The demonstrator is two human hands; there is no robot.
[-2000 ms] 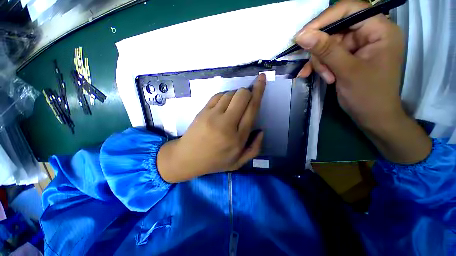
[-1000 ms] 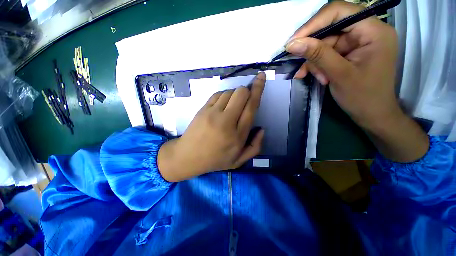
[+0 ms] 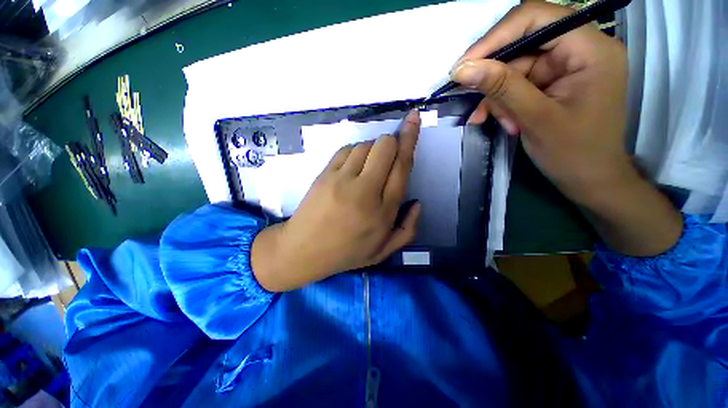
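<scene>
The dark tablet back cover [image 3: 475,183] lies on a white sheet [image 3: 335,76], with camera holes at its upper left corner and white patches inside. My left hand [image 3: 347,211] rests palm down on it, the index fingertip at the far long edge. My right hand [image 3: 559,111] holds the black tweezers [image 3: 551,33], their tip at that edge beside my left fingertip. A thin black flex cable [image 3: 383,111] lies along the edge there; its exact ends are hard to tell. My left hand hides the middle of the cover.
Gold-and-black strips [image 3: 132,107] and black strips [image 3: 96,167] lie on the green mat [image 3: 172,191] at left. A crinkled clear plastic bag [image 3: 28,155] is at far left. Translucent white sleeves [image 3: 678,103] stand at right. Yellowish slivers show behind my right hand.
The tweezer tip and my right hand have shifted slightly left along the edge. The black strip, which angled inward over the cover a second ago, now lies closer to the edge. My left index fingertip moved slightly.
</scene>
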